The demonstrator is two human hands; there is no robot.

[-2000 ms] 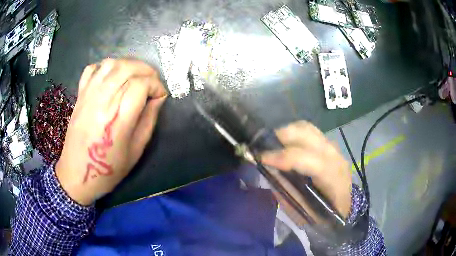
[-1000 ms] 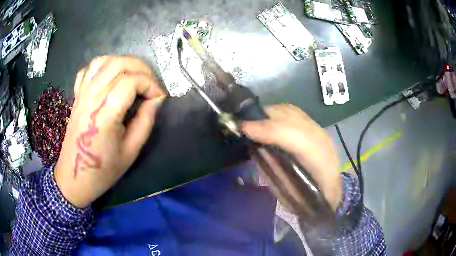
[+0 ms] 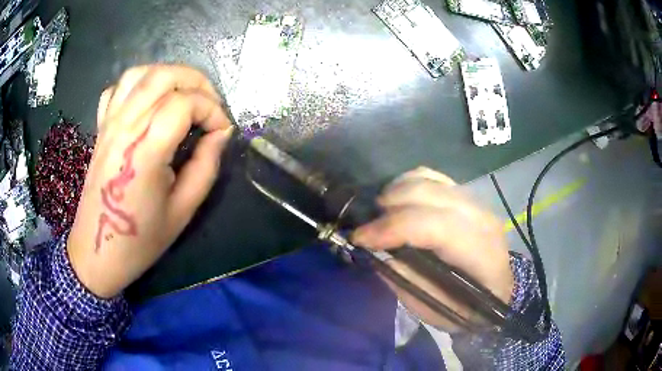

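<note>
My right hand [image 3: 443, 239] holds the soldering iron [image 3: 305, 174], with the bent silver solder feed tube [image 3: 283, 205] beside its barrel. The iron's tip is close to the fingertips of my left hand [image 3: 149, 174]. My left thumb and index finger are pinched together at the near end of the circuit boards; whatever is between them is too small to make out. Two pale circuit boards [image 3: 263, 72] lie partly overlapping on the dark mat, just beyond my left fingertips. A dark red heap of small components [image 3: 62, 177] lies left of my left hand, partly covered by it.
A single board with dark spots [image 3: 486, 105] lies at the right, with another board [image 3: 417, 32] and a small group of boards [image 3: 519, 32] beyond. Jumbled boards [image 3: 14, 196] line the left edge. A black cable [image 3: 533, 196] loops past the bench's right edge.
The iron moved from left to right of the boards' near end, first up over their far end, then back down beside my left fingertips. My left hand stayed pinched and shifted slightly up and left.
</note>
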